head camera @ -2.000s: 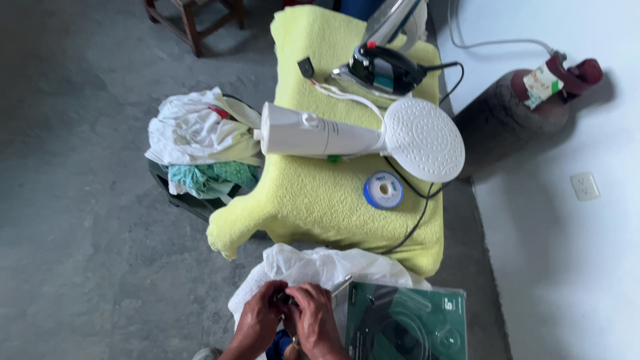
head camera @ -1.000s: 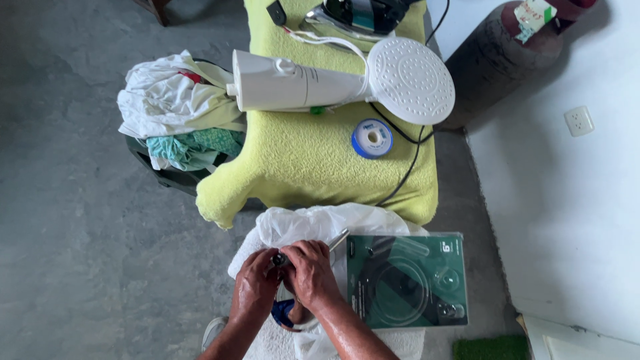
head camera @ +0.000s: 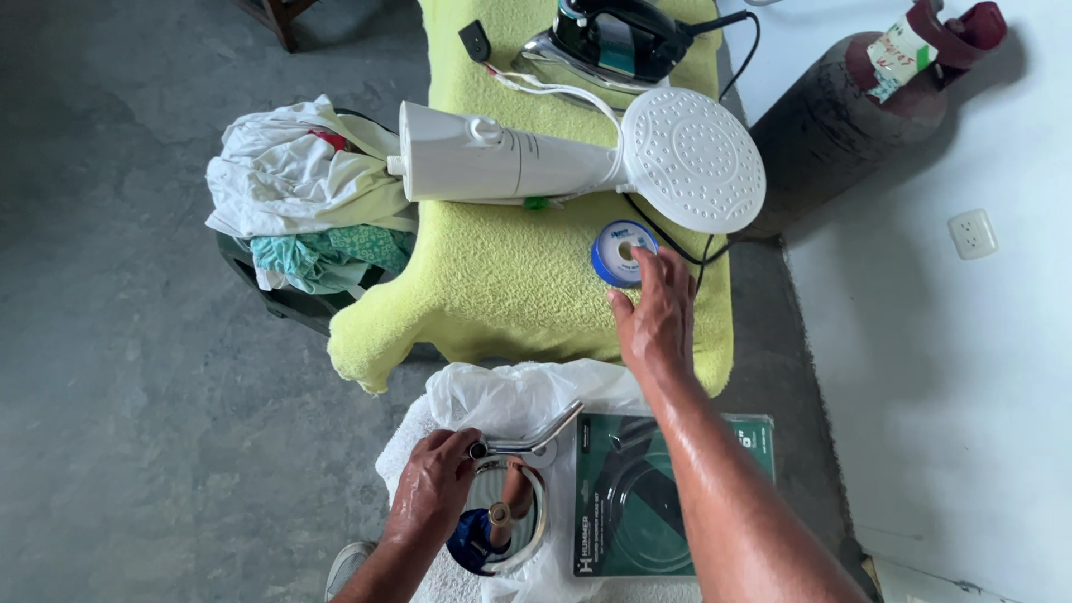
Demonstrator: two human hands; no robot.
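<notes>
My left hand (head camera: pixel 435 481) grips the end of a bent chrome shower arm (head camera: pixel 536 440), just above a round chrome shower head (head camera: pixel 500 523) that mirrors its surroundings. My right hand (head camera: pixel 657 314) reaches over the yellow towel (head camera: pixel 502 293), fingers spread at the lower right edge of a blue and white spool of tape (head camera: pixel 614 251); whether they touch it is unclear. Beyond the spool lies a white electric shower unit (head camera: pixel 494 159) with a round perforated head (head camera: pixel 695 159). Right of the chrome head lies a green Hummer shower head package (head camera: pixel 624 511), partly hidden by my right forearm.
A clothes iron (head camera: pixel 615 42) with a black cord stands at the towel's far end. Clothes (head camera: pixel 285 176) fill a dark container (head camera: pixel 289 301) at the left. A gas cylinder (head camera: pixel 846 109) leans by the wall at the right. Clear plastic (head camera: pixel 519 385) lies under the chrome parts.
My right hand has left my left hand and moved forward to the tape spool. Both hands were together over the chrome piece before. The chrome shower head now shows beneath them.
</notes>
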